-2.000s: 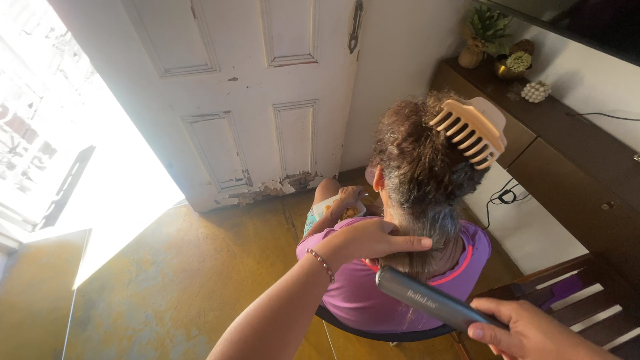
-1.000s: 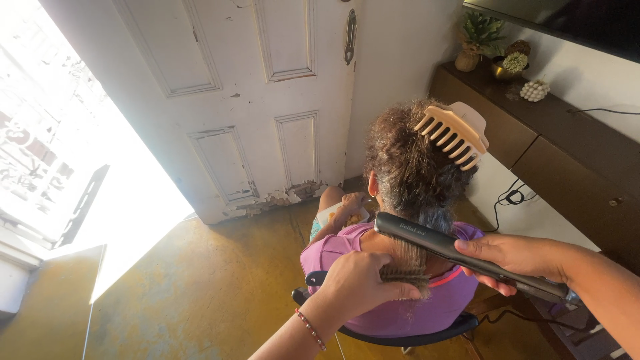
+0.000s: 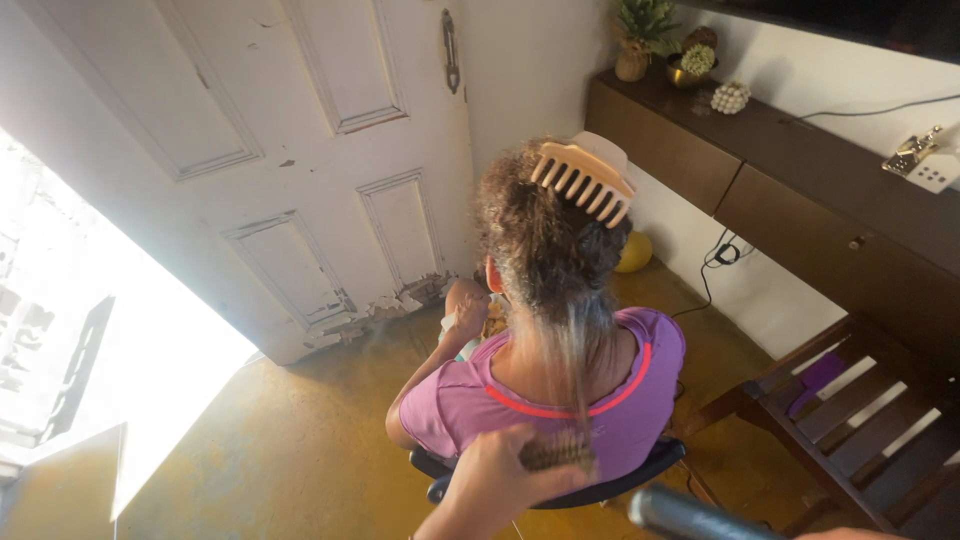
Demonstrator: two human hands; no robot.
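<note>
A seated person in a purple shirt (image 3: pixel 465 405) has their back to me, curly hair (image 3: pixel 525 225) gathered up under a peach claw clip (image 3: pixel 585 176). A straight, thin section of hair (image 3: pixel 581 337) hangs down over the neck and collar. My left hand (image 3: pixel 502 472) grips a small bristle brush (image 3: pixel 559 454) at the lower end of that section, against the upper back. At the bottom edge, a dark hair straightener (image 3: pixel 694 517) lies apart from the hair, blurred. Only a sliver of my right hand (image 3: pixel 840 534) shows at its far end; the fingers are mostly out of frame.
A worn white door (image 3: pixel 300 172) stands beyond, with bright light at the left. A dark wall cabinet (image 3: pixel 810 195) holds a potted plant (image 3: pixel 637 34) and ornaments. On the right, a slatted wooden chair (image 3: pixel 847 427) bears a purple object (image 3: pixel 814 382). A black cable (image 3: pixel 705 281) hangs below the cabinet.
The straightener has moved away from the hair at the neck, down to the bottom edge. My left hand and the brush have moved lower on the back. The hair section now hangs in view.
</note>
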